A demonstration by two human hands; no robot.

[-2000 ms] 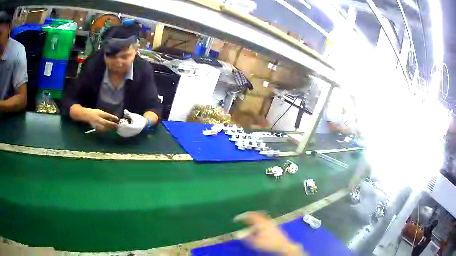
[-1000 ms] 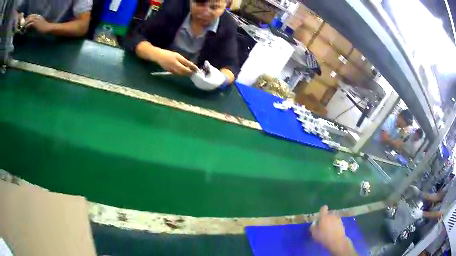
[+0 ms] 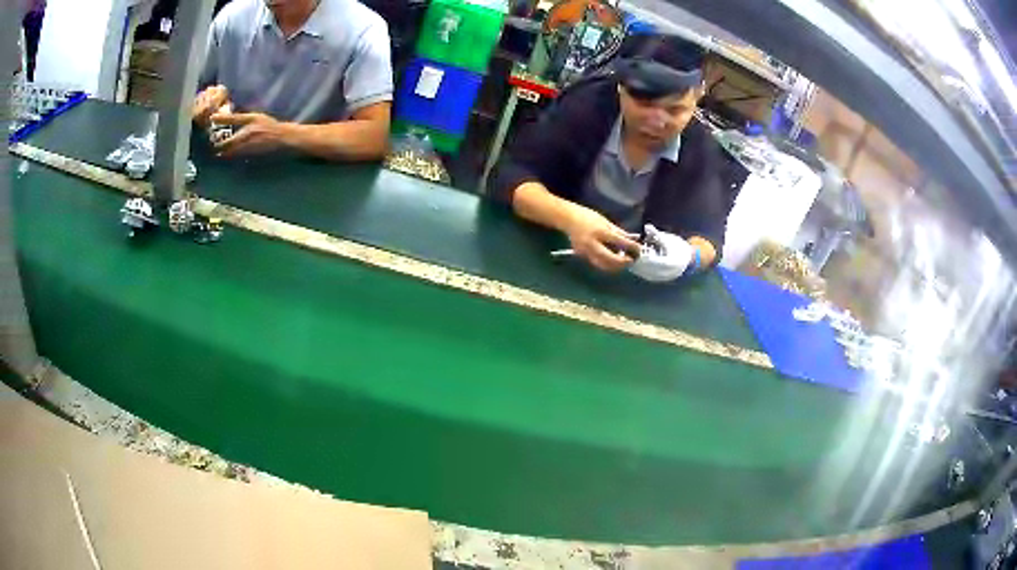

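Note:
Neither of my hands is in the picture. The green conveyor belt (image 3: 424, 390) runs across in front of me. Several small white units lie on its far left part, one of them a white unit (image 3: 137, 215) near a metal post. A tan cardboard sheet (image 3: 257, 518) lies at the near left, with a thin pale stick (image 3: 80, 521) on it. A strip of blue sheet (image 3: 848, 557) shows at the bottom right edge.
Across the belt, a person in a dark jacket (image 3: 558, 145) holds a small part in a gloved hand. Another person in a grey shirt (image 3: 301, 72) handles a unit. A far blue sheet (image 3: 781, 323) bears white units. A metal post (image 3: 181, 111) stands at left.
The view has swung left. The hand over the near blue sheet is out of the picture; more cardboard, the thin stick and the units at far left have come into view.

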